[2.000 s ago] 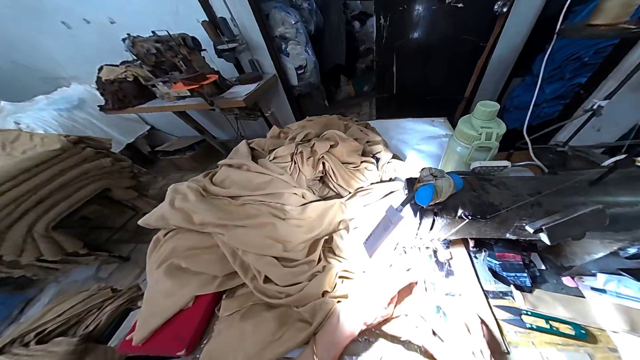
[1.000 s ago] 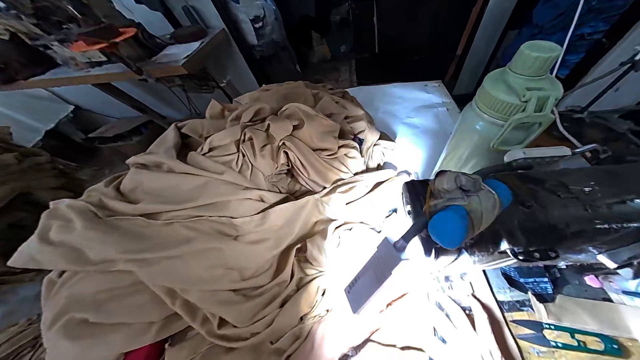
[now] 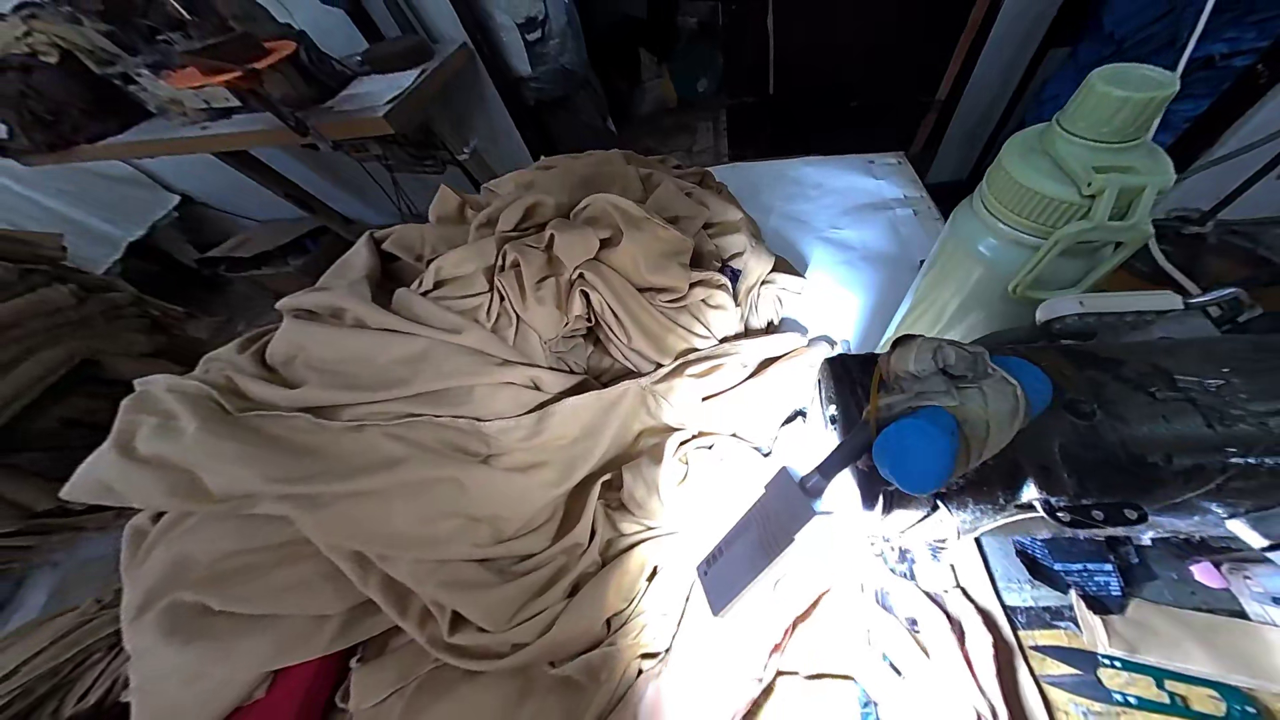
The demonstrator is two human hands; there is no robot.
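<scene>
Neither of my hands can be made out. A washed-out pinkish patch at the bottom edge may be skin, but I cannot tell. A large heap of tan fabric (image 3: 400, 450) lies bunched and folded over the worktable. Right of it is the black body of what looks like a sewing machine (image 3: 1130, 430), with a wrapped cloth bundle (image 3: 960, 390) and a blue rounded piece (image 3: 915, 450) on its end. A flat grey rectangular piece (image 3: 757, 540) on a dark stem slants over the brightly lit fabric. Glare hides detail there.
A pale green bottle (image 3: 1030, 220) with a handle stands behind the machine. Green-handled thread snips (image 3: 1150, 685) lie at lower right. A red item (image 3: 295, 690) shows under the fabric. Another bench (image 3: 270, 135) stands back left, and stacked brown cloth (image 3: 60, 330) lies at far left.
The view has moved closer to the worktable. The pinkish shape near the bottom middle, larger two seconds ago, now shows only at the edge.
</scene>
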